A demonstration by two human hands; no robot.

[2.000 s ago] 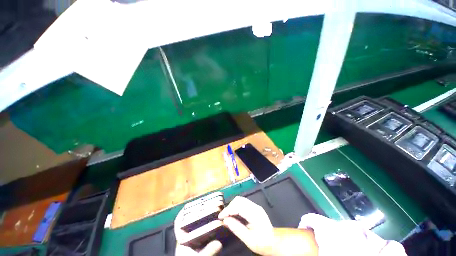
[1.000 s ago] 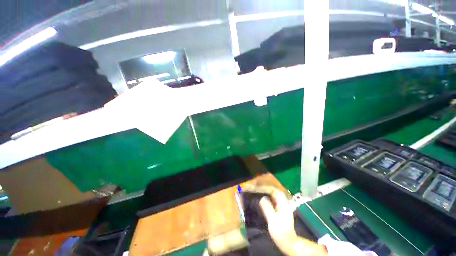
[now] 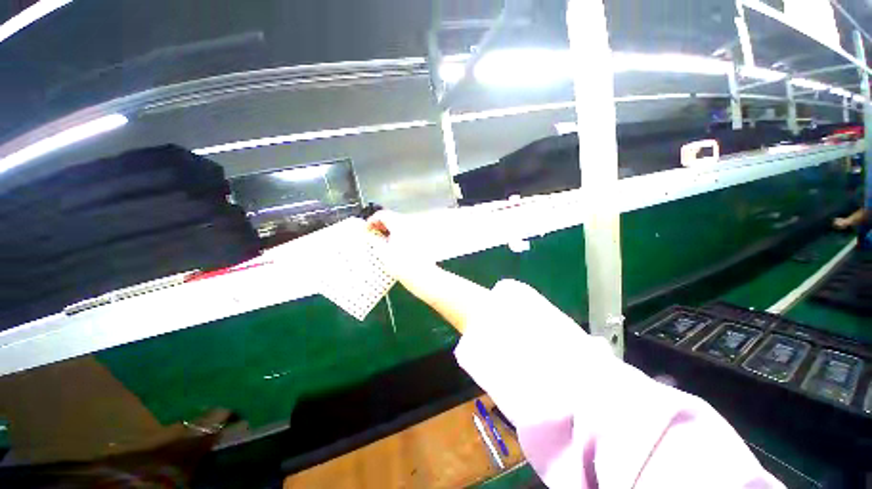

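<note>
My right hand (image 3: pixel 405 243) is stretched out at the upper edge of a white sheet (image 3: pixel 359 285) with rows of small dots. The sheet hangs over the front of the white shelf. The hand is overexposed; whether its fingers grip the sheet or something small and orange-red at the fingertips cannot be told. My left hand is not in view. A blue pen (image 3: pixel 491 426) and a thin pale pen (image 3: pixel 487 440) lie on the wooden board (image 3: pixel 397 458) below, partly beside my pink sleeve.
A white post (image 3: pixel 601 191) stands right of my hand. A long black tray (image 3: pixel 660 361) at the right holds grey square-looking units. Dark stacked material (image 3: pixel 115 220) is on the shelf at the left. Another person's hand (image 3: pixel 849 221) shows at the far right edge.
The view has tilted up. My right hand has moved from the board up to the sheet at the shelf. My left hand and the phones it held earlier are out of view.
</note>
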